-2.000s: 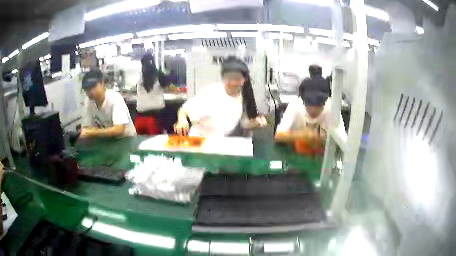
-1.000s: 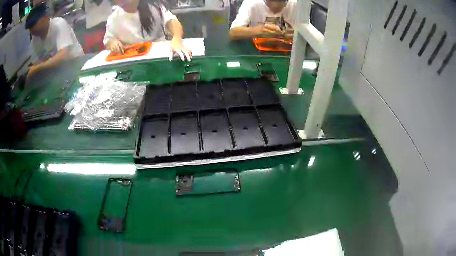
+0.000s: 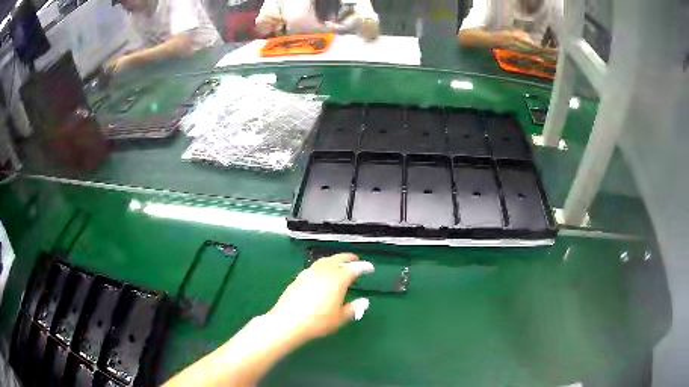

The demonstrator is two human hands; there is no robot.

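Note:
A black phone middle frame [image 3: 405, 277] lies crosswise on the green surface just below the large tray. My left hand [image 3: 320, 298] reaches in from the bottom, palm down, with white finger cots on thumb and forefinger. The forefinger is over the left part of this frame and hides some of it; the thumb is apart, below it. Whether the finger touches the frame is unclear. The hand holds nothing visible. Another middle frame [image 3: 196, 311] lies at a slant left of my forearm. My right hand is not in view.
A black ten-pocket tray [image 3: 423, 231] lies ahead, with bagged clear plastic [image 3: 249, 125] to its left. A filled black tray [image 3: 94, 325] is at lower left. A white post [image 3: 597, 166] stands at right. People sit opposite with orange trays [image 3: 296, 45].
My left hand has come into view, reaching to the crosswise frame. The view has shifted, so the bench things sit further right and more of the lower-left tray shows. The white sheet has left the view.

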